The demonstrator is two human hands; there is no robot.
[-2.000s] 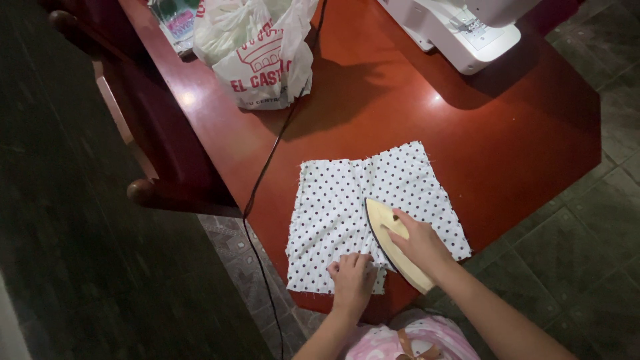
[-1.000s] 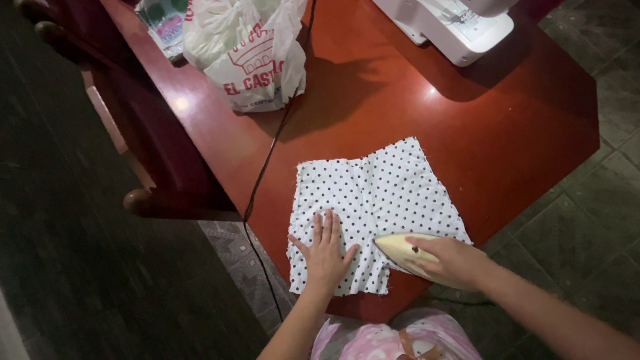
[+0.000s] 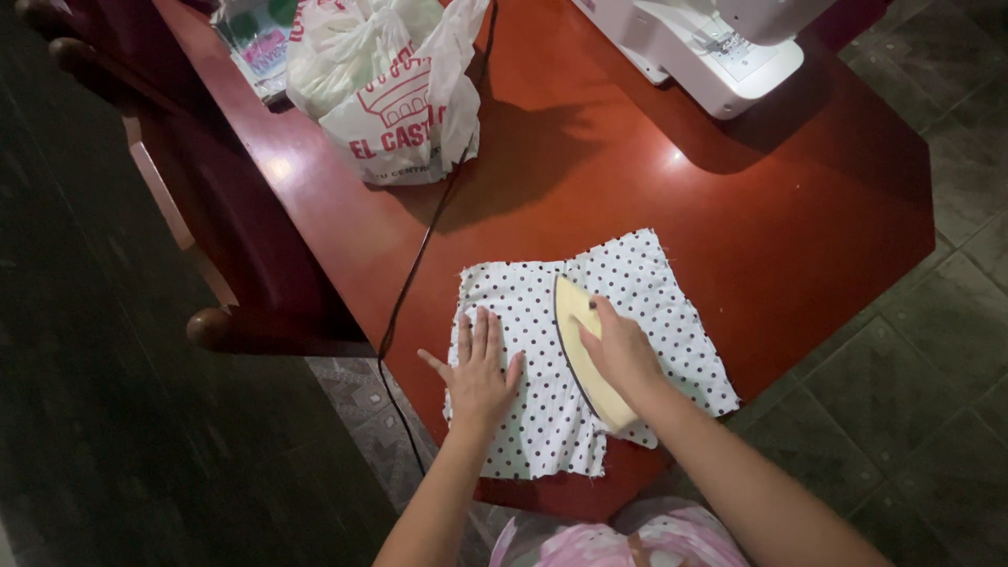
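Note:
A white fabric piece with dark polka dots (image 3: pixel 535 402) lies spread near the table's corner, its cut edges frayed. My left hand (image 3: pixel 479 378) rests flat on its left part with the fingers spread. In my right hand (image 3: pixel 626 350) is the handle of a pale yellow clothes iron (image 3: pixel 583 346), which stands on the middle of the fabric, its tip pointing toward the far edge. The iron's rear end is near the fabric's lower edge. My right hand hides part of the handle.
On the reddish wooden table (image 3: pixel 748 260) stand a white plastic bag (image 3: pixel 386 102), a plastic package (image 3: pixel 260 47) and a white sewing machine (image 3: pixel 732 71). A dark cord (image 3: pixel 417 276) crosses the table and hangs over its left edge, beside a wooden chair (image 3: pixel 268 323).
My right hand has turned the iron from pointing left to pointing at the fabric's far edge, and it sits farther up. My left hand, earlier bent at the fabric's lower edge, went flat onto its left part.

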